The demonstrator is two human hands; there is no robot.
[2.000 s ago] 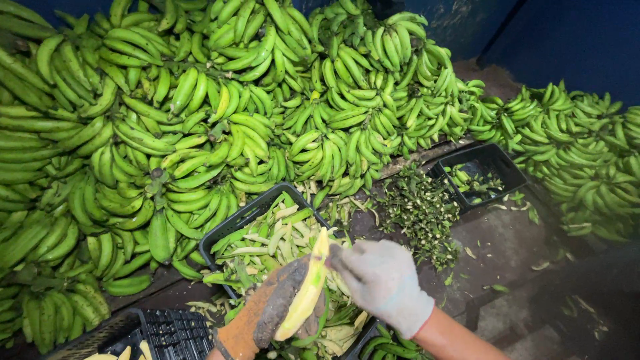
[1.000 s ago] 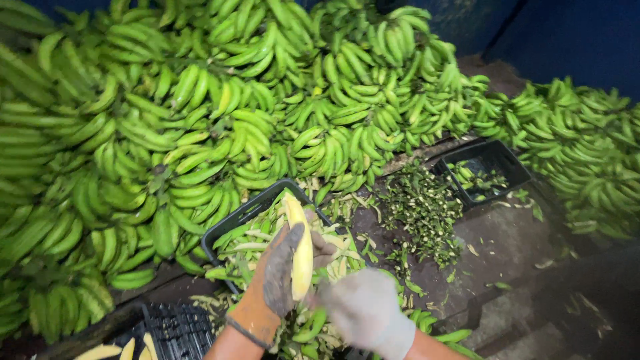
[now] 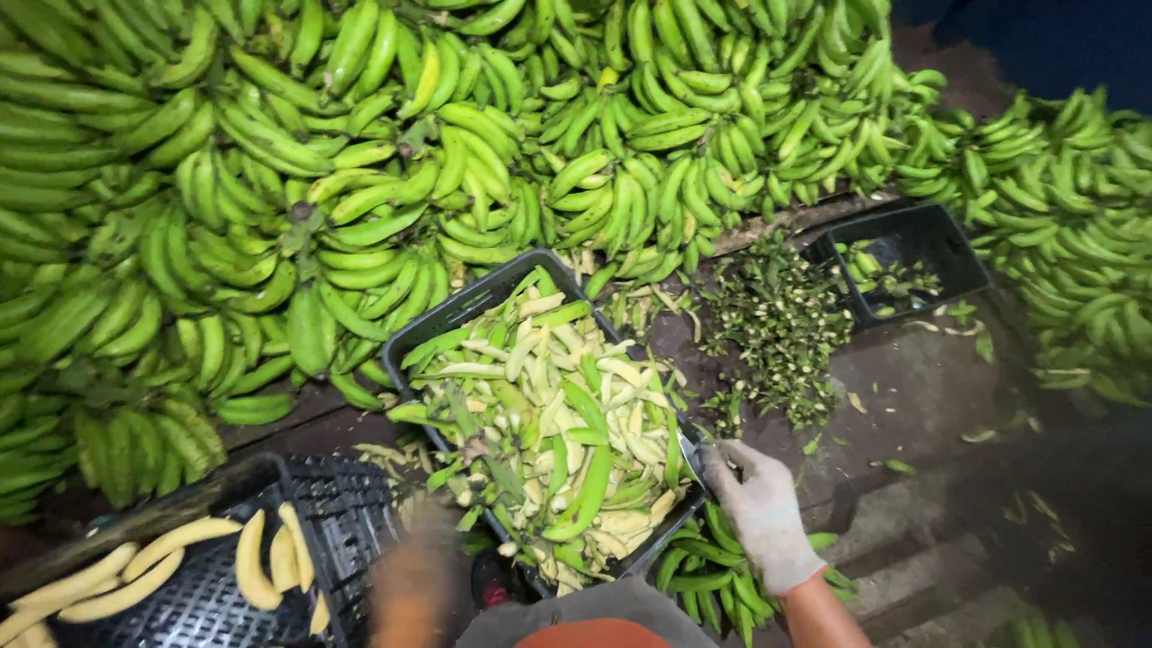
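My right hand [image 3: 760, 508], in a whitish glove, grips a knife [image 3: 693, 454] by its handle, its blade over the right rim of a dark crate [image 3: 468, 310] heaped with plantain peels [image 3: 585, 423]. My left hand [image 3: 418, 549], in a glove, is strongly blurred between that crate and a black crate [image 3: 261, 468] at lower left; its fingers and anything in them cannot be made out. Peeled plantains [image 3: 180, 544] lie in the black crate. Below my right hand is a bunch of green plantains [image 3: 720, 567].
A large pile of green plantain bunches [image 3: 486, 144] fills the back and continues to the right. Cut stem ends [image 3: 783, 333] are heaped on the floor beside a small dark crate [image 3: 958, 252] with some green pieces. Scattered peel lies on the floor [image 3: 891, 378].
The peeled plantain seen in my left hand earlier is no longer visible there. My left hand has moved left and down toward the black crate; my right hand has moved away from it, to the right.
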